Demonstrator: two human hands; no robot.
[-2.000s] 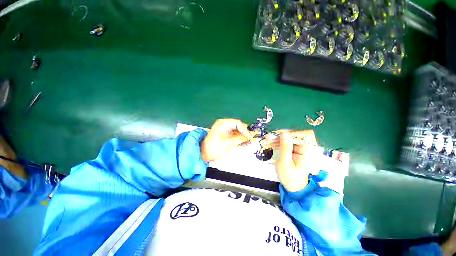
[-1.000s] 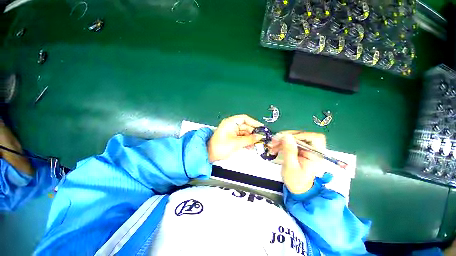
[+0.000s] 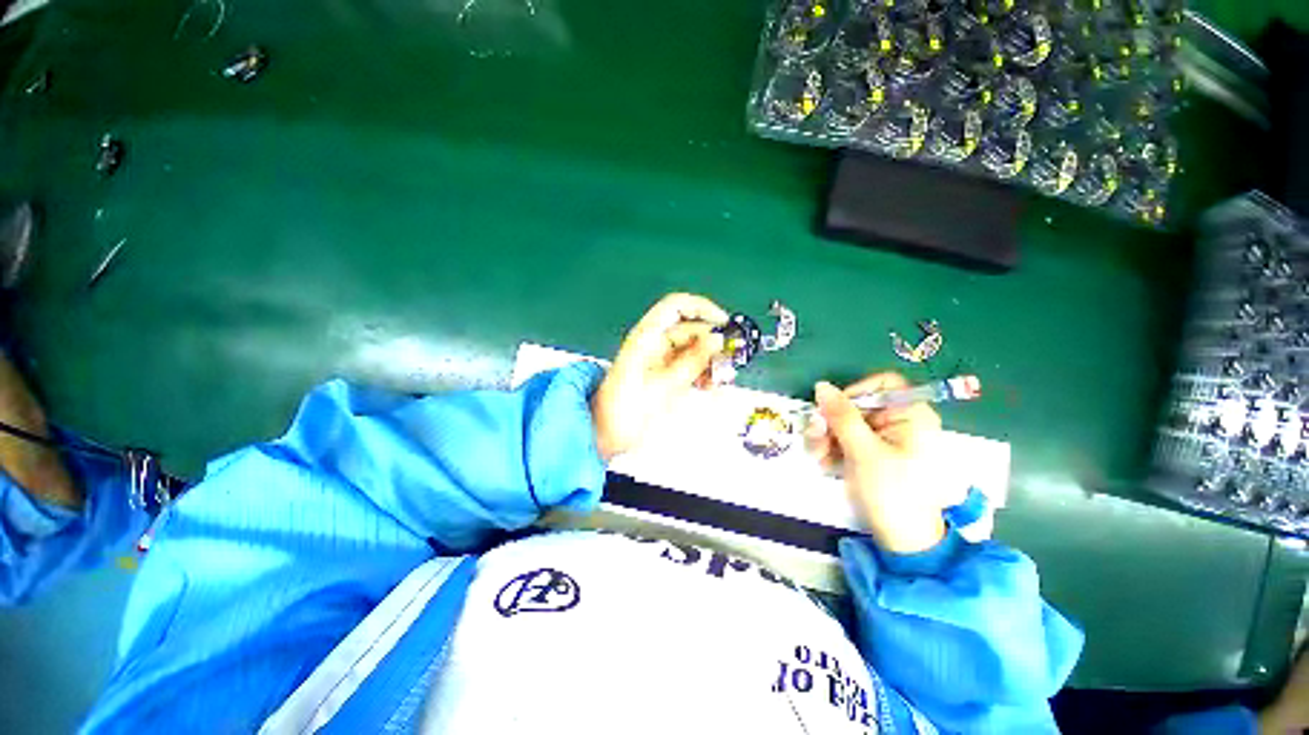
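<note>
My left hand pinches a small dark shiny module between thumb and fingers, above the far edge of the white board. My right hand holds a slim pale pen-like tool, its reddish end pointing right and its other end toward the round fixture. The coin-sized black and yellow round fixture lies on the board between my hands. One curved flex circuit lies on the green mat just right of the module. Another curved flex circuit lies farther right.
A clear tray of yellow-dotted crescent parts stands at the back right, with a dark block at its near edge. A second clear tray is far right. Small dark units and silver tweezers lie at left, near a person's blue sleeve.
My left hand has moved up and away from the fixture with the module. My right hand has moved slightly right, and the tool has swung so its reddish end points up and right. The fixture is now uncovered.
</note>
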